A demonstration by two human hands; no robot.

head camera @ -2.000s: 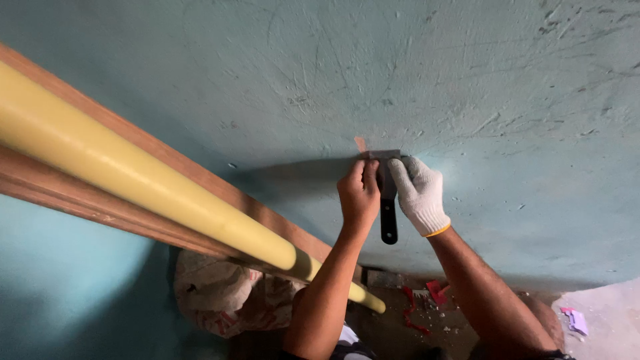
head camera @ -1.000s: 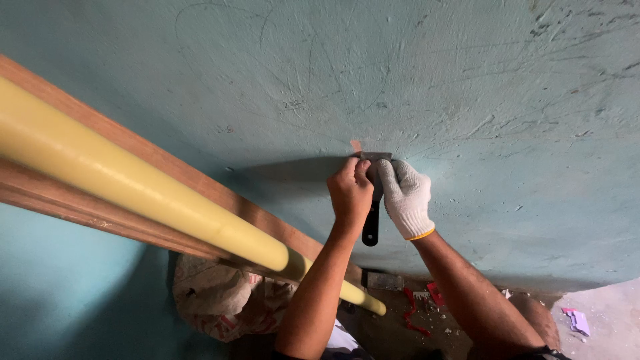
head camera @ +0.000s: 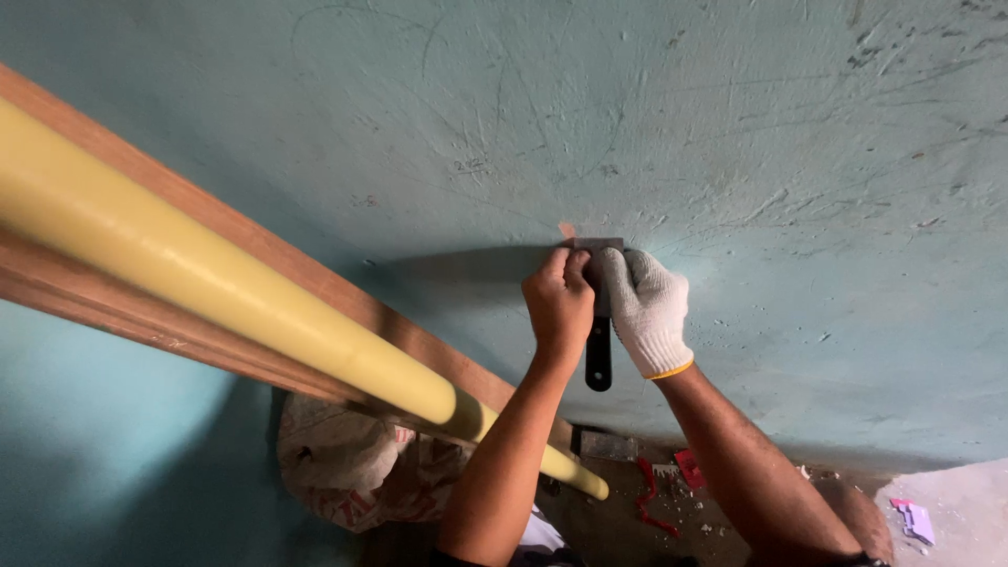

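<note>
A putty knife with a black handle hangs handle-down against the painted blue-green wall, its metal blade edge uppermost. My bare left hand pinches the blade's left side near the edge. On the right side, my right hand, in a white knit glove with a yellow cuff, grips the blade too. Just above the blade's left corner is a small orange-pink patch on the wall. The fingers cover the middle of the blade.
A yellow pipe and a wooden frame slant across the left. Below lie a stuffed sack, a grey block, a red strip, paint-like flakes and a purple piece on the floor.
Both hands stay on the putty knife by the small patch, with little plain movement along the wall. The view has shifted slightly.
</note>
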